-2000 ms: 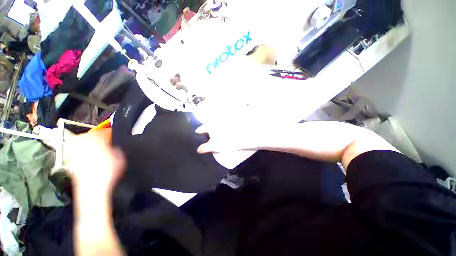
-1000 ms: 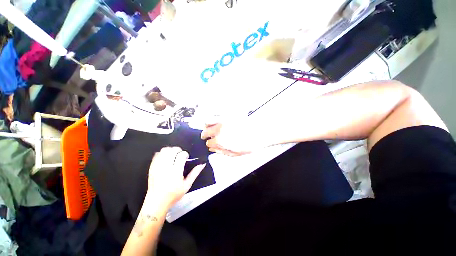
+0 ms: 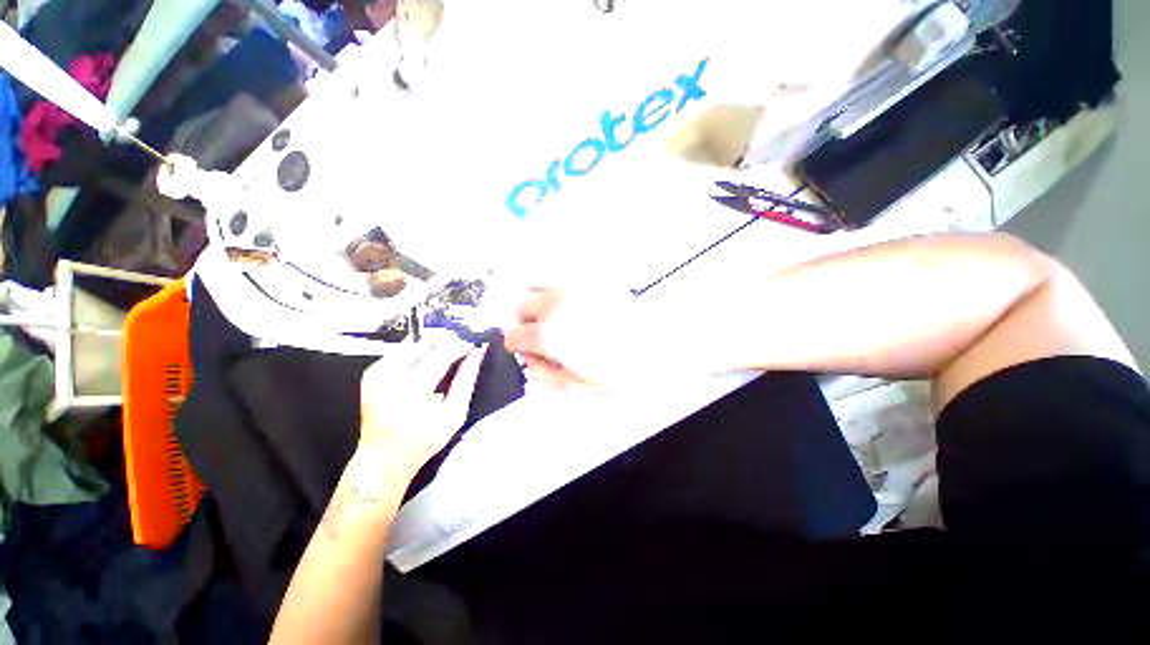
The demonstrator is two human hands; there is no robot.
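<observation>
The white sewing machine with blue "protex" lettering stands across the table. Its small metal presser foot and needle area is just beyond my fingertips. A black garment panel lies under the machine head and over the table edge. My left hand is on the black cloth near the needle, thumb and fingers close together on it. My right hand is beside it, its fingertips pinching the cloth's edge. The exact grip of both hands is washed out by glare.
An orange plastic basket is at the table's left end, with black cloth against it. Dark and red thread snips lie by the machine base. A black tray is at the right. More black cloth hangs below the table edge.
My left hand swung in from the far left to the cloth, then moved up closer to the needle. My right hand has stayed near the needle. The cloth edge has shifted towards the needle.
</observation>
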